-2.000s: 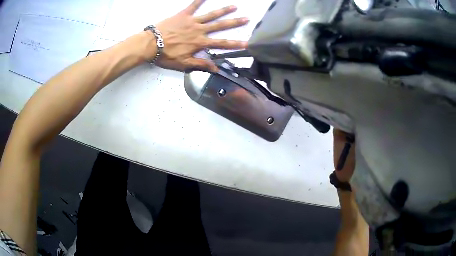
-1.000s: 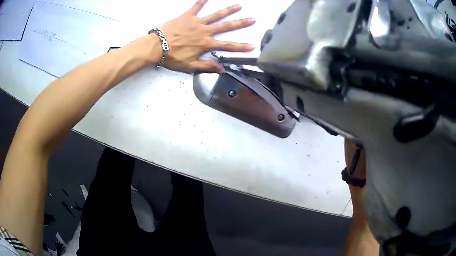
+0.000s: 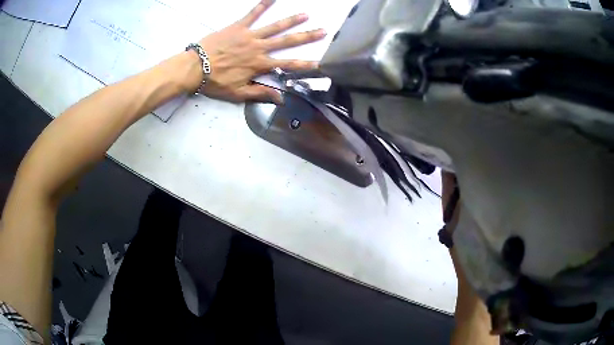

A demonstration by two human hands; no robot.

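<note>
The straight knife cutting machine (image 3: 538, 175) fills the right side, large, grey and close to the camera. Its shiny base plate (image 3: 306, 145) rests on the table, with two screws visible. My left hand (image 3: 246, 54) lies flat on the white paper marker (image 3: 124, 40), fingers spread, holding nothing, its thumb over the plate's upper left end. Thin white and black strips (image 3: 397, 168) fan out over and beside the plate's right end. My right hand (image 3: 450, 199) is mostly hidden behind the machine; a sliver and the dark bracelet show, fingers and grip hidden. The blade is hidden.
The off-white table's (image 3: 222, 175) curved front edge runs from upper left to lower right, close to my dark-clothed legs. A whitish rounded bin (image 3: 97, 313) and scraps (image 3: 67, 317) are on the grey floor at lower left. The machine blocks the right side.
The strips now spread over the plate's right end, where few showed before. The printed paper and table edge have shifted and tilted in view. My left hand stays spread beside the plate.
</note>
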